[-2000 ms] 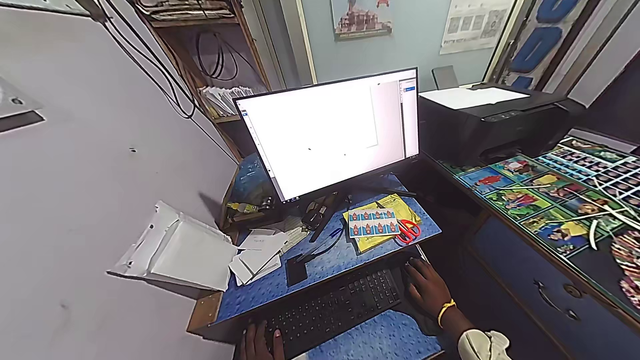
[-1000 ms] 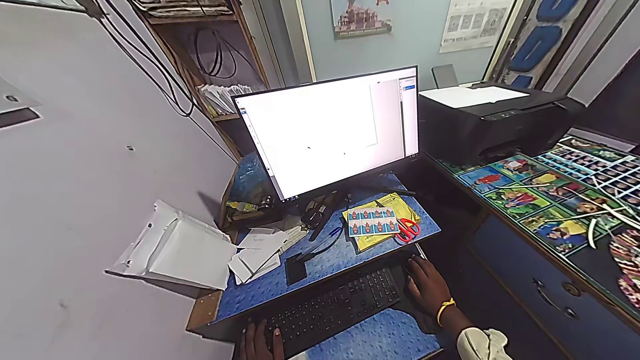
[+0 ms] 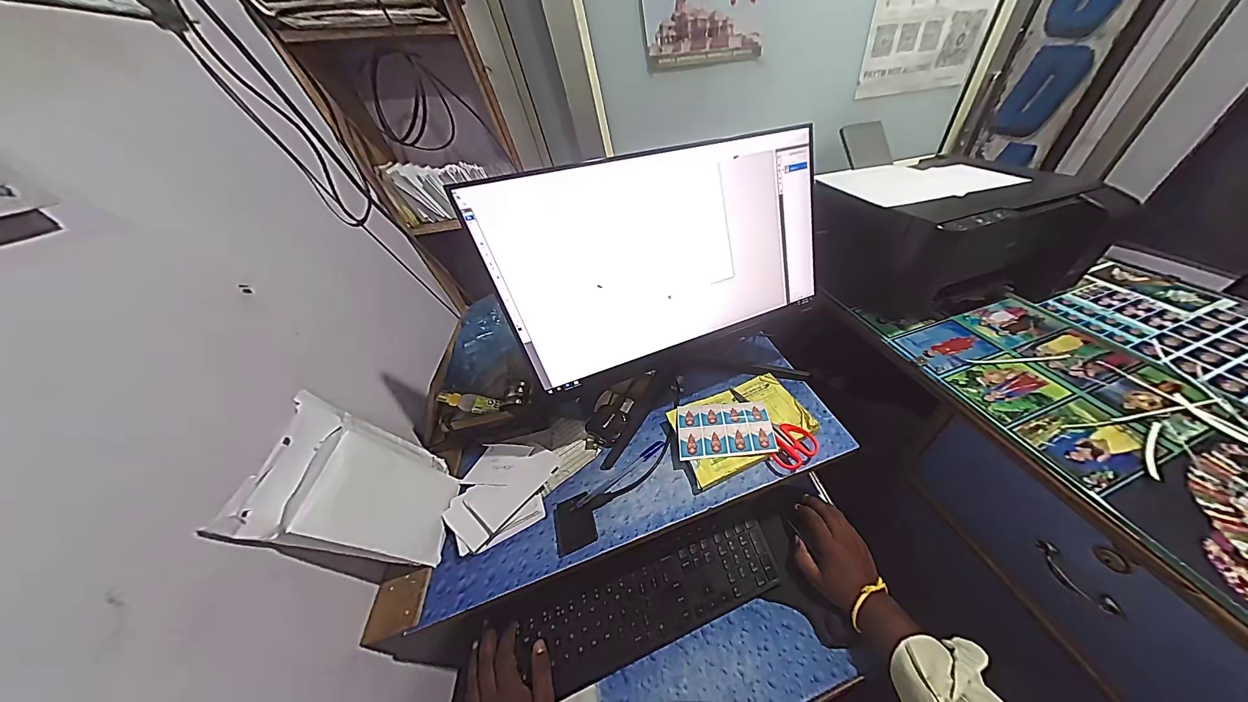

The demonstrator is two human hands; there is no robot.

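Observation:
My left hand [image 3: 507, 671] rests with its fingers apart at the left end of a black keyboard [image 3: 643, 604] on the lower shelf. At the keyboard's right end, my right hand [image 3: 832, 551] lies over a dark thing that looks like a computer mouse, mostly hidden under the palm; a yellow band circles that wrist. A monitor [image 3: 643, 263] with a mostly white window stands behind. On the blue desktop between are a sheet of small portrait photos [image 3: 726, 431], a yellow packet [image 3: 717, 472] under it, red-handled scissors [image 3: 795, 447] and a small black box with a cable [image 3: 575, 525].
White papers [image 3: 502, 497] and a large white envelope [image 3: 361, 487] sit at the desk's left side. A black printer [image 3: 975, 219] with paper on top stands back right. Beside it, a counter [image 3: 1063, 390] bears photo prints and paper strips. Cables [image 3: 283, 117] hang along the left wall.

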